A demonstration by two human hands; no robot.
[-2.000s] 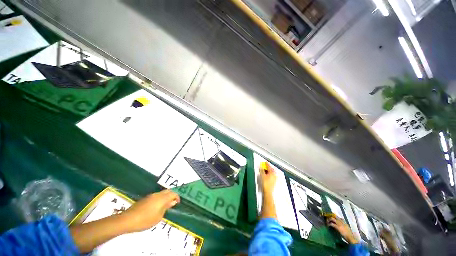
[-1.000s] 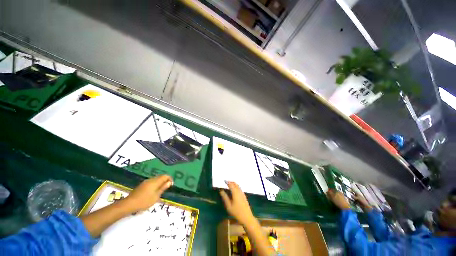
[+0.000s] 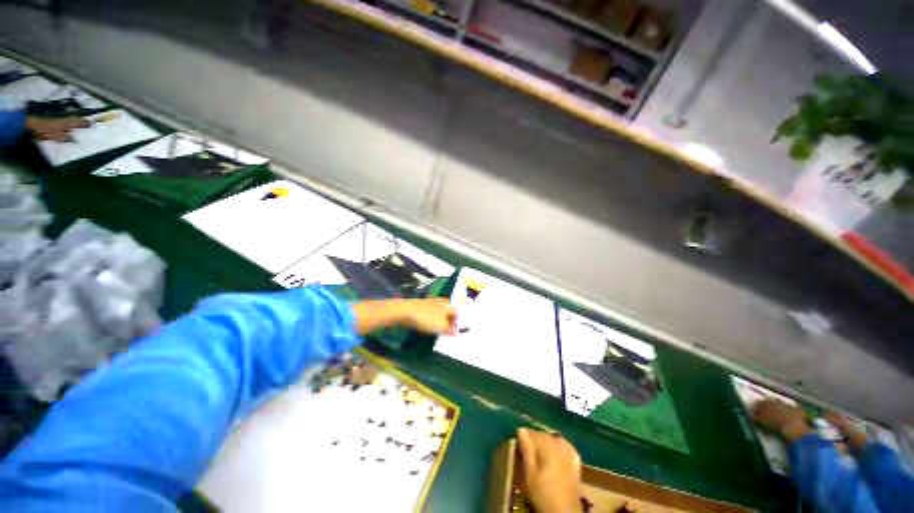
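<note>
My left hand (image 3: 426, 316) reaches across to the left edge of a white panel (image 3: 511, 346), fingers bunched beside a tiny dark part. A yellow-and-black accessory (image 3: 474, 289) lies near that panel's upper left corner. My right hand (image 3: 549, 473) is at the left end of the open brown carton (image 3: 500, 483), its fingertips not clearly seen. Whether either hand holds anything cannot be told. The yellow-rimmed parts tray (image 3: 286, 446) lies below my left forearm, with many small dark parts scattered in it. My left sleeve covers part of the tray.
Printed tablet boxes (image 3: 621, 386) alternate with white panels along the green bench (image 3: 471, 406). Another white panel (image 3: 271, 225) bears a yellow-black piece. Crumpled pale pouches (image 3: 85, 301) lie left. Other people's hands (image 3: 787, 416) are at far right and far left (image 3: 60, 127). A grey panel (image 3: 401, 180) runs behind.
My left hand has moved from above the tray to the white panel's edge. My right hand has gone from that panel down to the carton. The view has shifted, showing the pouches and a hand at far left.
</note>
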